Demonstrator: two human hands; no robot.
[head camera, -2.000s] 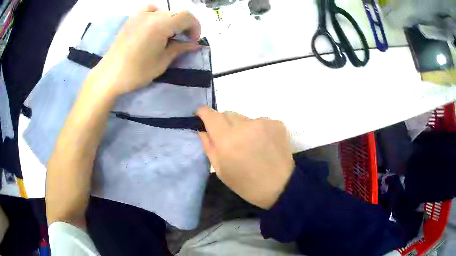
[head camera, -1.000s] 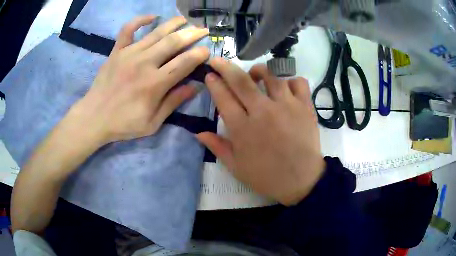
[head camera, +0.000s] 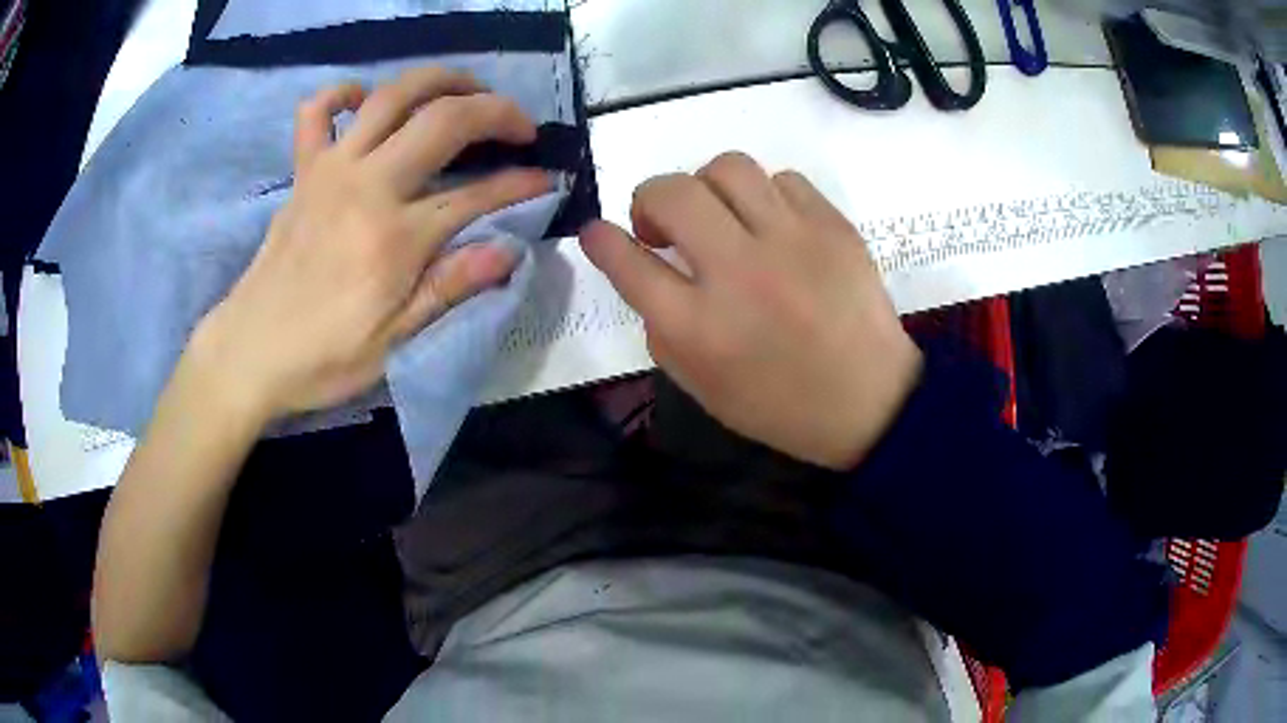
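A garment panel (head camera: 170, 212), pale blue-grey side up, lies on the table's left part. A dark strip (head camera: 381, 38) crosses its upper part, and a shorter dark strip (head camera: 558, 146) shows by my left fingers. My left hand (head camera: 374, 240) lies on the panel, with a folded, lifted part of the cloth between thumb and fingers. The cloth's lower corner hangs past the table edge. My right hand (head camera: 776, 290) is right of the panel, fingers bent and apart, one fingertip at the dark edge piece (head camera: 576, 212). Its grip surface is partly hidden.
Black-handled shears (head camera: 903, 64) and blue snips (head camera: 1026, 36) lie at the top right. A dark box (head camera: 1183, 88) sits on a yellowish pad (head camera: 1214, 167). A printed scale (head camera: 1044, 223) runs along the table's front edge. A red basket (head camera: 1235, 565) with dark pieces stands at the lower right.
The sewing machine head, seen a second ago, is out of view. The panel's lower part, spread flat before, is now folded up at my left hand. My right hand is off the strips, at the panel's edge.
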